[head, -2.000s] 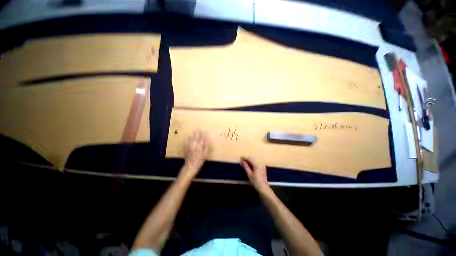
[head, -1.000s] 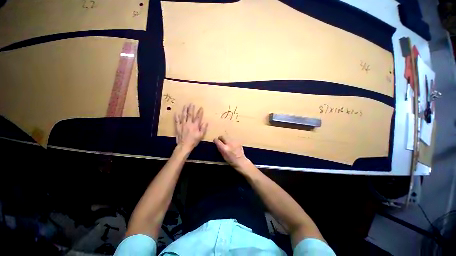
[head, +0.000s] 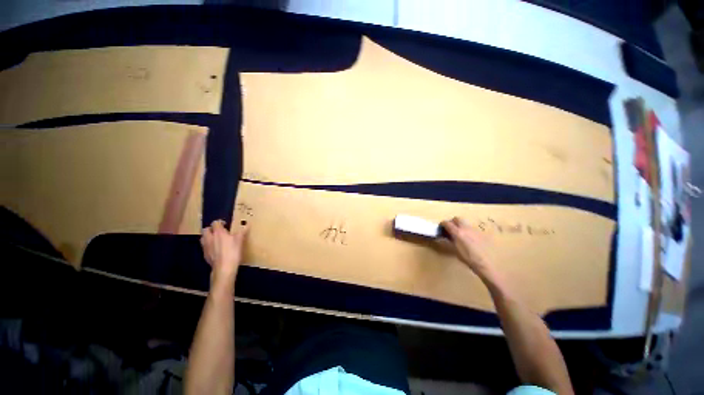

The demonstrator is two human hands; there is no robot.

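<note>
A tan card pattern piece (head: 347,254) with handwriting and a punched hole lies on dark fabric (head: 293,281) near the table's front edge. A grey metal weight (head: 417,226) rests on it. My right hand (head: 463,238) is closed round the weight's right end. My left hand (head: 221,245) is at the pattern's left end, over the dark gap between patterns; its fingertips are bent and blurred, and I cannot tell if they hold anything.
A larger pattern piece (head: 432,127) lies beyond, with others to the left. A pinkish clear ruler (head: 183,181) lies on the left pattern. At the table's right end are a long wooden stick (head: 654,208), paper sheets (head: 673,185) and a red card (head: 640,151).
My right hand has moved right, from the pattern's front edge to the metal weight, and taken hold of it. My left hand has moved left, off the pattern's middle to its left end.
</note>
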